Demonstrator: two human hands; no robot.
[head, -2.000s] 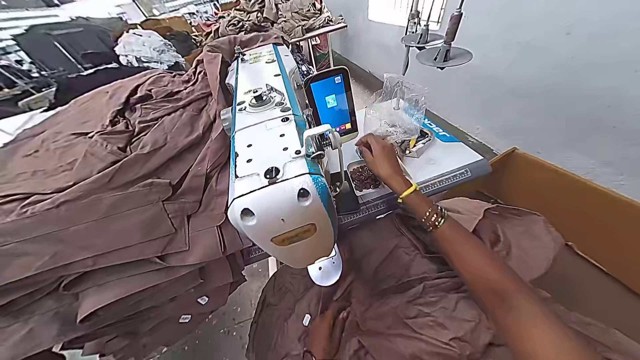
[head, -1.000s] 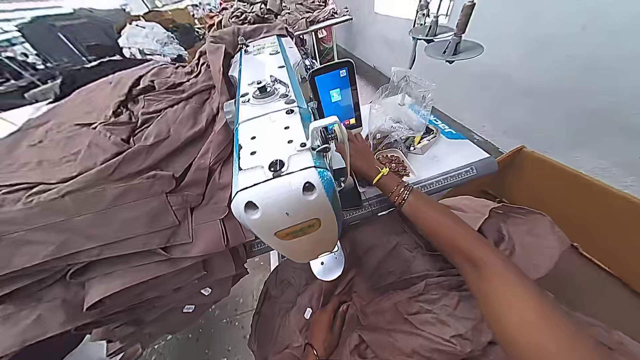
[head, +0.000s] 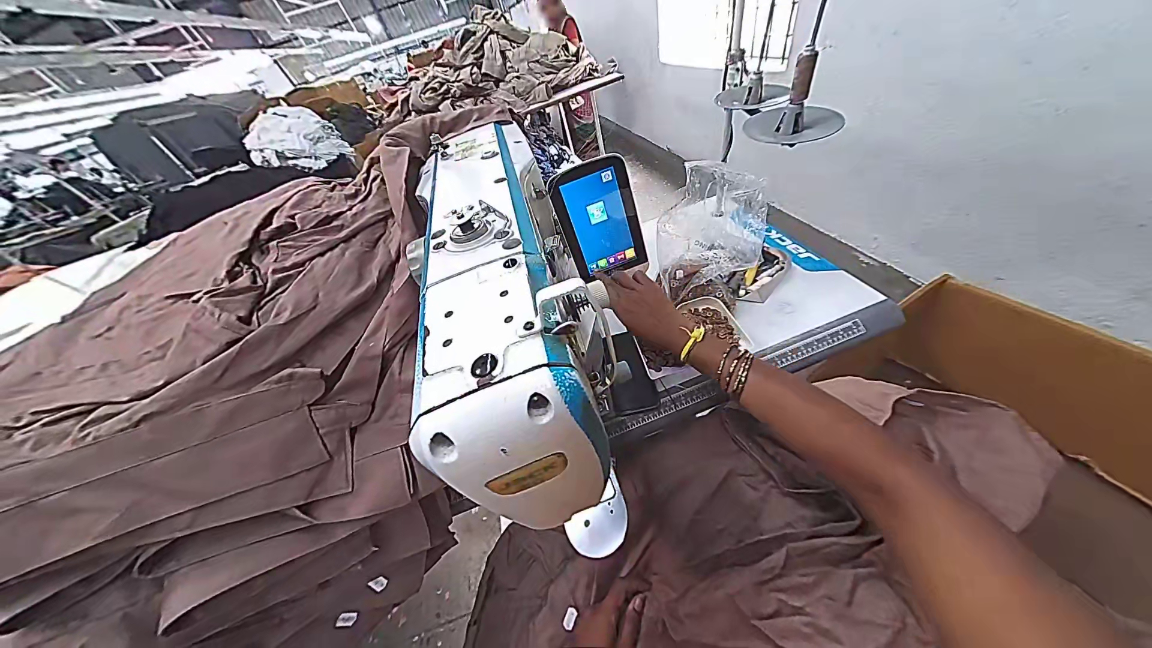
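Observation:
A white and blue Jack sewing machine (head: 504, 360) stands in the middle, its lit touch screen (head: 598, 216) on the right side. My right hand (head: 643, 306) is just below the screen, fingers near the machine's thread guides; whether it touches or holds anything is unclear. Under my right wrist lies a shallow tray (head: 729, 322) of small brown pieces, likely buttons. My left hand (head: 612, 621), partly cut off at the bottom edge, rests on brown fabric (head: 756, 540) below the machine head; its grip cannot be made out.
Brown garments (head: 225, 360) are piled at the left. A clear plastic bag (head: 711, 225) and a small open box (head: 769, 274) lie on the white machine table (head: 810, 310). At the right stands a cardboard box (head: 1035, 378). Thread stand discs (head: 795, 124) rise behind. A person is partly visible far back.
My right hand has moved left from beside the tray of small pieces to the machine, just below the screen. My left hand stays low on the fabric.

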